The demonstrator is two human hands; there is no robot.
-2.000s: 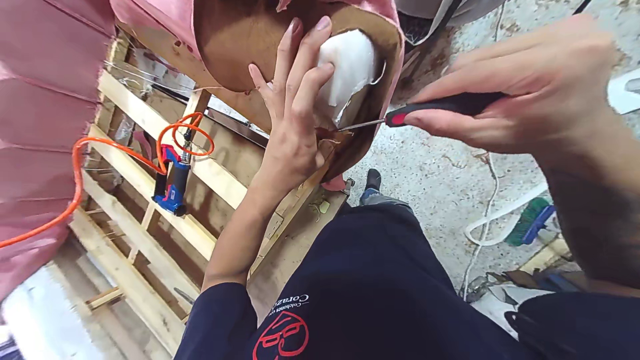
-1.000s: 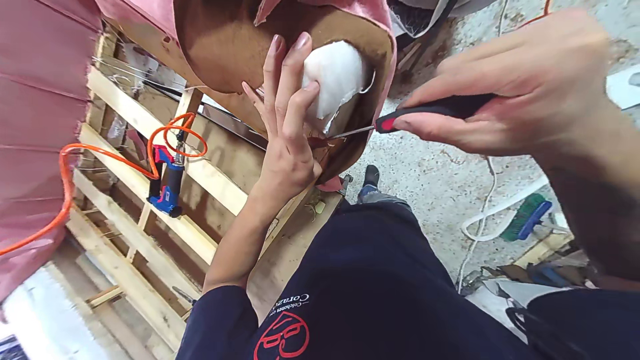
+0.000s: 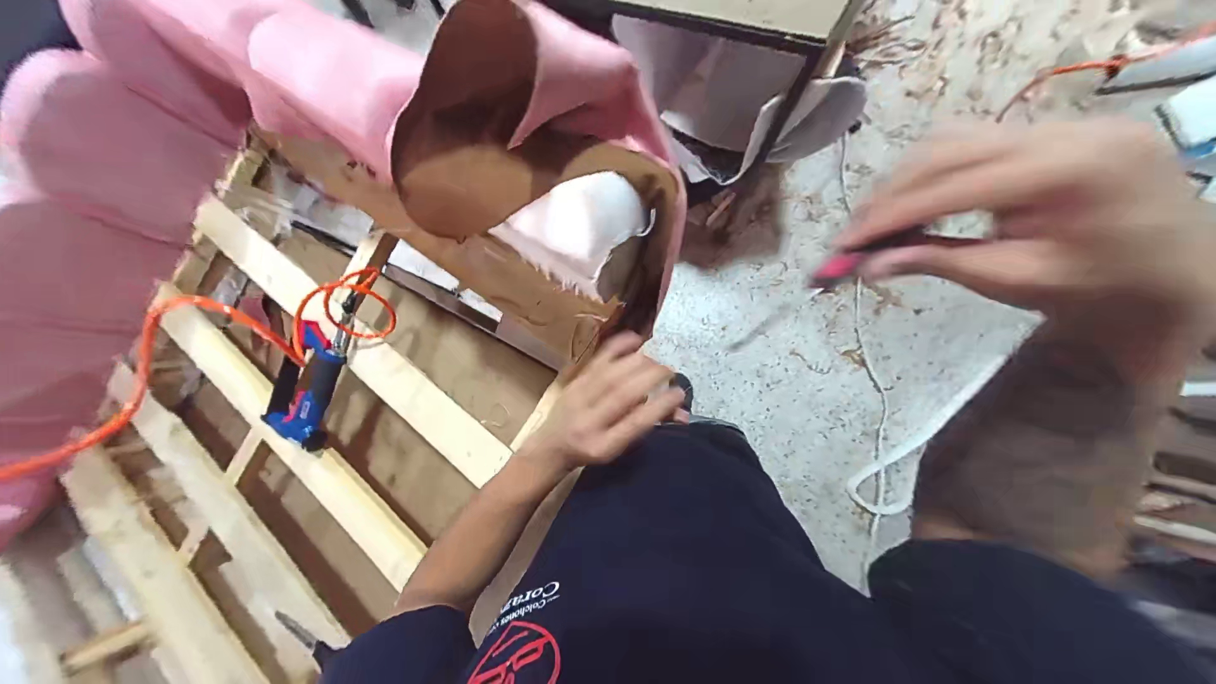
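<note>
My right hand [image 3: 1035, 218], blurred, grips a black and red handled tool [image 3: 841, 269] at the right; its thin shaft is smeared by motion and points down-left, off the furniture. My left hand [image 3: 613, 404] rests on the corner of the wooden frame, fingers bent, below the brown backing fabric [image 3: 456, 195]. White padding [image 3: 579, 228] shows in the opening of the pink upholstery [image 3: 323, 76]. A blue and black pneumatic stapler [image 3: 313, 389] with an orange air hose [image 3: 147, 342] lies on the wooden slats [image 3: 418, 399].
The speckled floor [image 3: 760, 380] at the right bears scraps and a white cord [image 3: 879, 418]. A table edge [image 3: 760, 24] stands at the top, with grey material under it. A pointed dark tool [image 3: 302, 632] lies near the lower slats, by my left sleeve.
My right hand has drawn the tool away from the fabric edge, to the right. My left hand has come down off the white padding to the frame corner. The view has shifted.
</note>
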